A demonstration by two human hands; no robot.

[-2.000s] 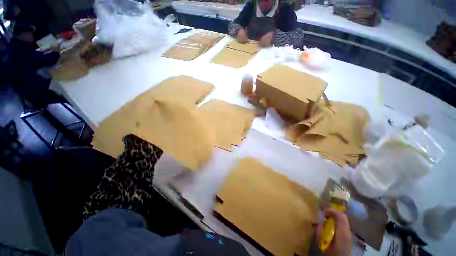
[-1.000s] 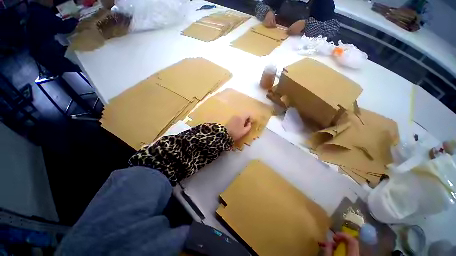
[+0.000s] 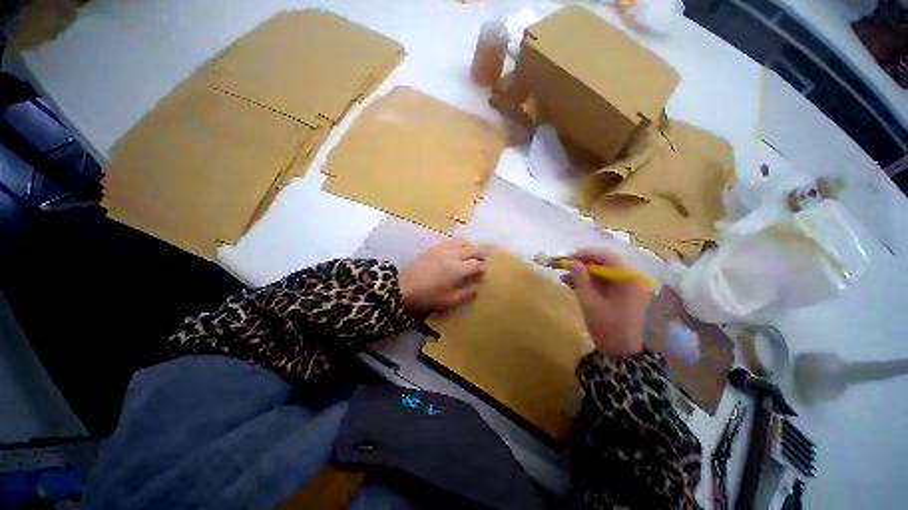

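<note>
A tan notched panel (image 3: 503, 339) lies on the pale grey work board (image 3: 398, 237) in front of my body, with a dark line along its lower edge. My left hand (image 3: 443, 277) rests at the panel's upper left corner, fingers bent; I cannot tell whether they pinch it. My right hand (image 3: 610, 304) holds the yellow-handled glue brush (image 3: 607, 271) over the panel's upper right edge, bristles pointing left. Another tan panel (image 3: 413, 157) lies flat beyond the board's left part.
Stacked panels (image 3: 209, 159) lie at left. A tan block (image 3: 587, 85), a brownish bottle (image 3: 490, 52) and curled offcuts (image 3: 677, 189) stand or lie behind. At right are the white glue pot (image 3: 762, 264), brown scrap (image 3: 697, 354), tape roll (image 3: 769, 349), hammer (image 3: 762, 438) and dark prongs (image 3: 798, 446).
My left hand has come from the separate panel to the near panel's corner. My right hand has moved the brush from the brown scrap up and left over the panel. The view has tilted down.
</note>
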